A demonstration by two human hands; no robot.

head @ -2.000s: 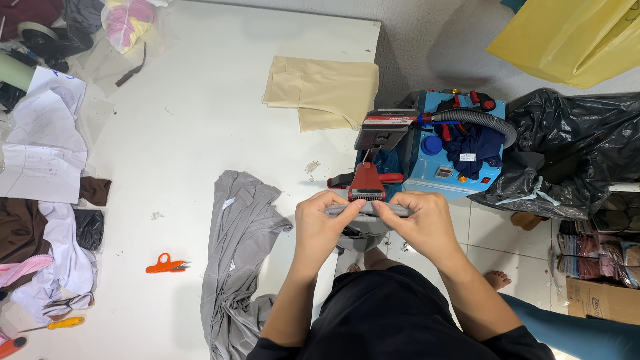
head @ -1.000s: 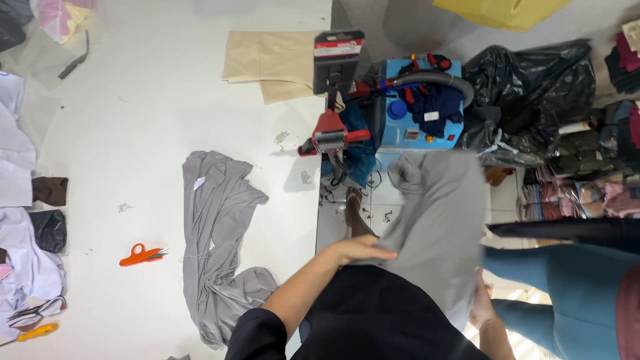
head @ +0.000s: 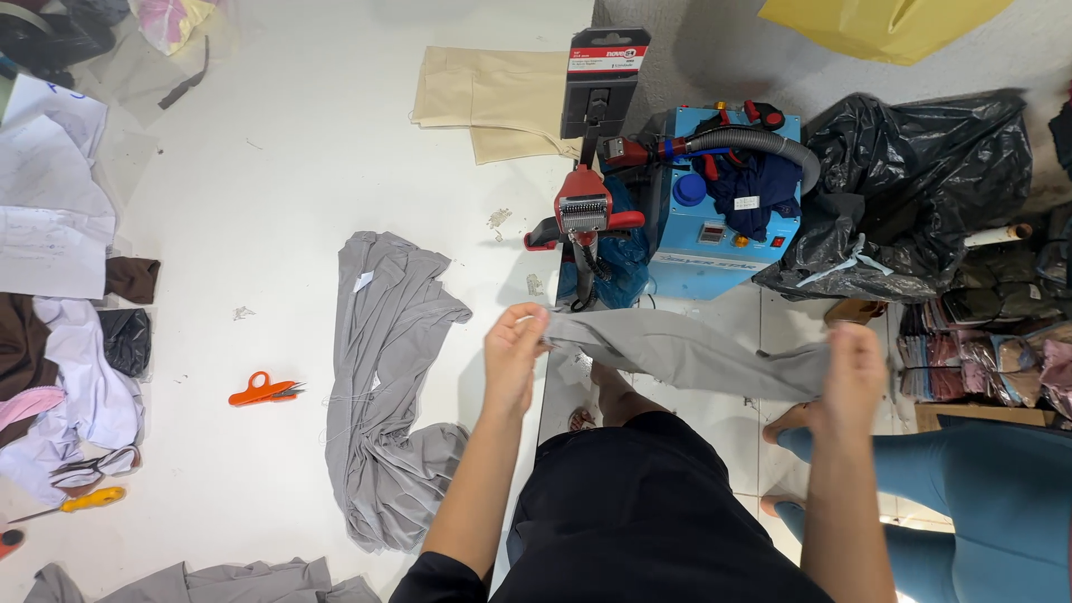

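Observation:
My left hand point(head: 517, 347) pinches one end of a grey cloth piece point(head: 670, 347) at the table's edge. The other end is in my right hand point(head: 852, 368), slightly blurred, over the floor. Between them the cloth hangs stretched and twisted. Left of my left hand a crumpled grey garment point(head: 385, 368) with a small white label lies on the white table. Orange thread snips point(head: 264, 390) rest farther left. Just beyond the held cloth stands a red clamp-mounted device point(head: 584, 205) with a metal toothed plate.
Folded beige fabric point(head: 502, 100) lies at the table's far edge. Beyond the edge stand a blue machine point(head: 708, 260) with a hose and a black plastic bag point(head: 930, 167). A person in blue leggings point(head: 988, 486) is at the right. A yellow-handled awl point(head: 92, 500) and more grey fabric point(head: 226, 582) lie at the left.
Two seconds ago both hands were close together by the toothed device; now they are wide apart. The cloth, spread broad over my lap one second ago, is now drawn out between them.

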